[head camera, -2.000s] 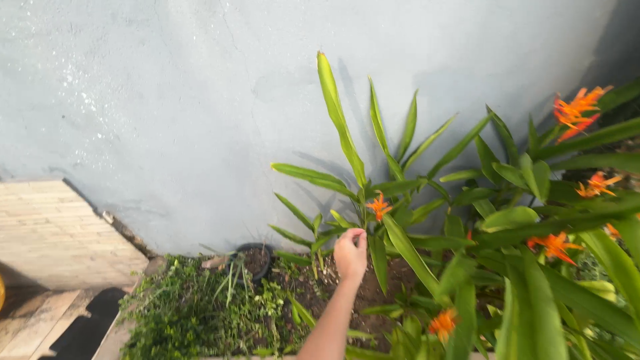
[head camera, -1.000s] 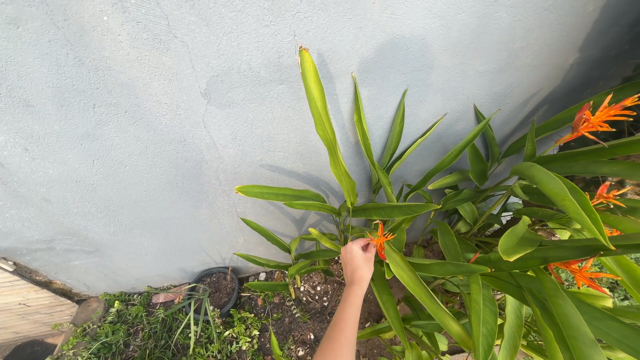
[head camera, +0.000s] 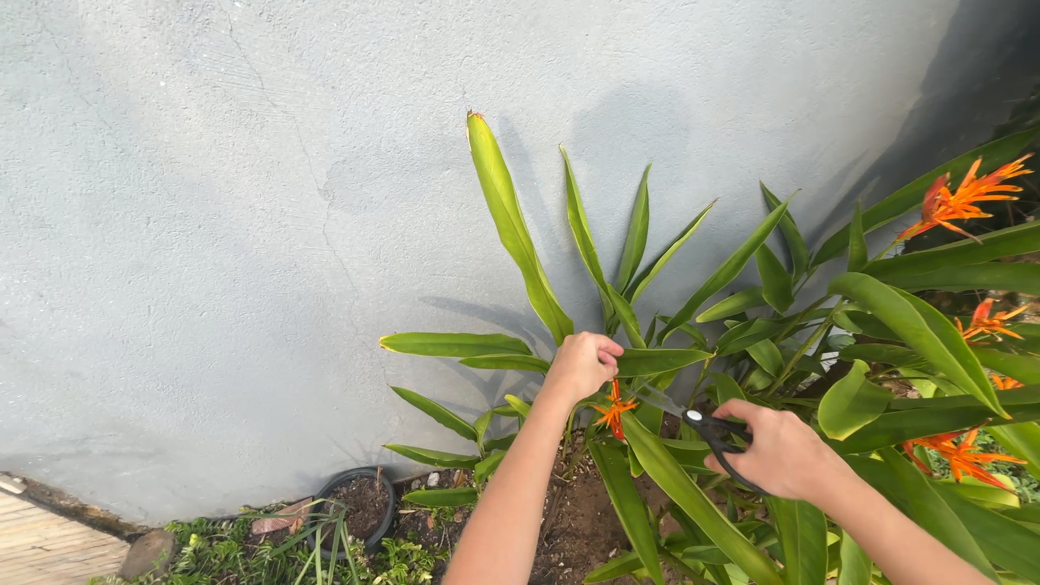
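My left hand (head camera: 583, 363) has its fingers pinched at a green leaf, just above an orange heliconia-like flower (head camera: 615, 409); whether it grips the leaf or the flower's stem cannot be told. To the right, my right hand (head camera: 776, 451) holds scissors (head camera: 715, 439) by their black handles. Their blades point left toward the flower and appear parted, partly lost among the foliage. Long green leaves (head camera: 508, 219) rise around both hands, one tall leaf having a browned tip.
A grey plastered wall (head camera: 227, 244) stands behind the plants. At the lower left are a round black pot (head camera: 392, 520) with soil, low greenery, a stone (head camera: 148, 554) and paving (head camera: 57, 536). More orange flowers (head camera: 967, 195) and dense leaves fill the right side.
My right hand has come into view from the right with the scissors. My left hand, earlier right beside the flower, is now just above it.
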